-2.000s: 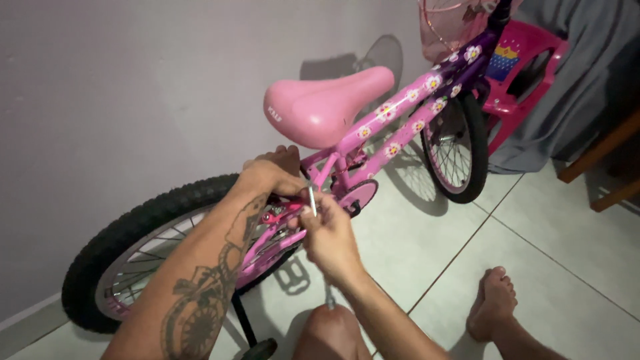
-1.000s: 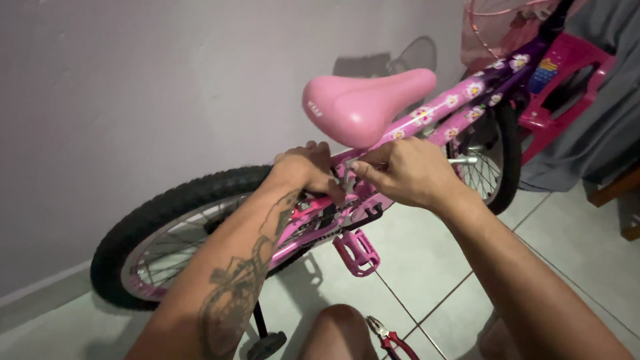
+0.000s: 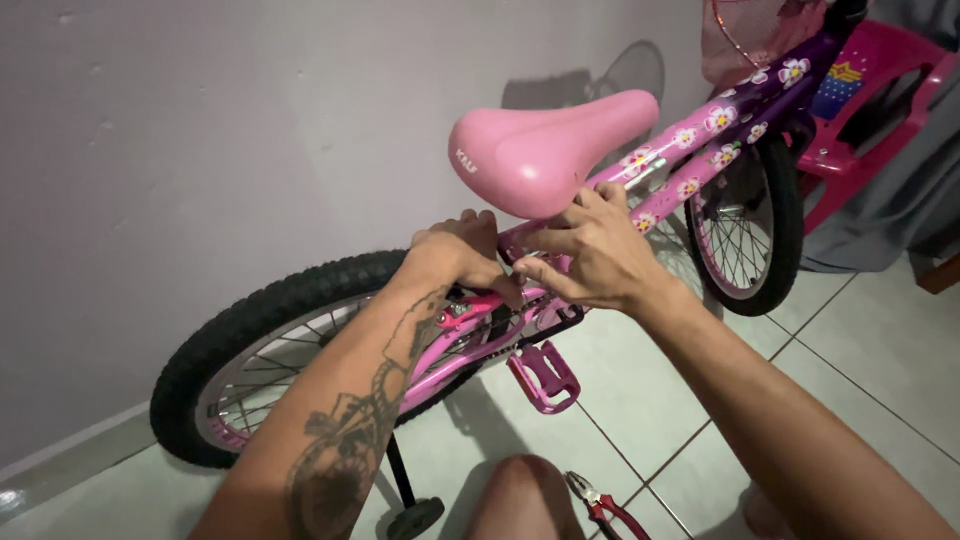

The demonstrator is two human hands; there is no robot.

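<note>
A child's pink and purple bicycle with flower decals on its frame (image 3: 686, 139) stands along the wall. My left hand (image 3: 465, 255) is curled over the rear frame just behind the pink saddle (image 3: 551, 150), beside a pink brake arm (image 3: 469, 309); what its fingers grip is hidden. My right hand (image 3: 592, 251) is under the saddle, thumb and forefinger near the left hand's fingertips, while a slim metal tool (image 3: 643, 174) sticks out beyond its other fingers. The rear tyre (image 3: 285, 292) and a pink pedal (image 3: 546, 377) lie below and behind the hands.
Red-handled pliers (image 3: 600, 502) lie on the tiled floor beside my knee (image 3: 525, 495). A black kickstand or stabiliser arm (image 3: 401, 469) reaches down to the floor. A pink plastic chair (image 3: 870, 127) and grey cloth (image 3: 862, 232) are beyond the front wheel (image 3: 750, 225).
The metal tool, upright between my hands two seconds ago, now points away past my right hand. My right hand has moved up under the saddle from the frame.
</note>
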